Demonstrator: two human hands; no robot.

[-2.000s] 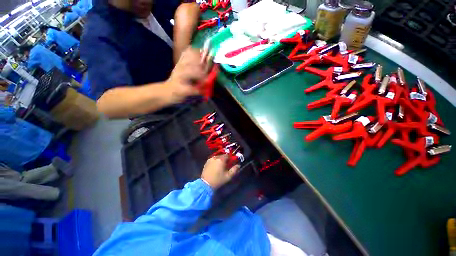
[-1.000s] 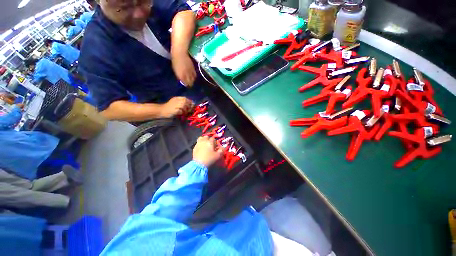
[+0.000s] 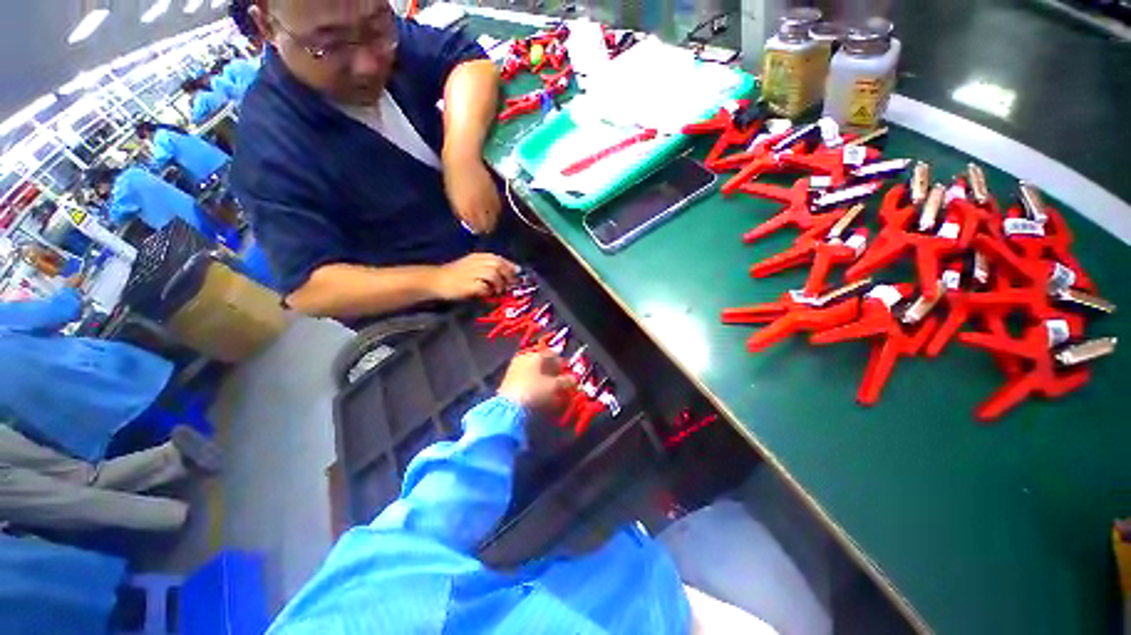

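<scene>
My left hand (image 3: 536, 380), in a blue sleeve, is over the row of red spring clamps (image 3: 583, 409) in the black tray (image 3: 416, 403) below the bench edge. Its fingers touch the clamps, but whether they grip one is hidden. The clamps hold small silver or dark bars. Another person's hand (image 3: 478, 277) is at the far end of the same row. A large pile of loaded red clamps (image 3: 912, 267) lies on the green bench. My right hand is not in view.
The green tray (image 3: 558, 176) holds white wipes and a red stick. A phone (image 3: 650, 202) lies beside it. Two bottles (image 3: 858, 77) stand behind the clamp pile. A person in dark blue (image 3: 310, 161) sits beyond the black tray. The bench edge (image 3: 769, 453) runs diagonally.
The other person's hand has lowered from above the black tray to the far end of the row. My left hand has shifted from the near end of the row to further along it.
</scene>
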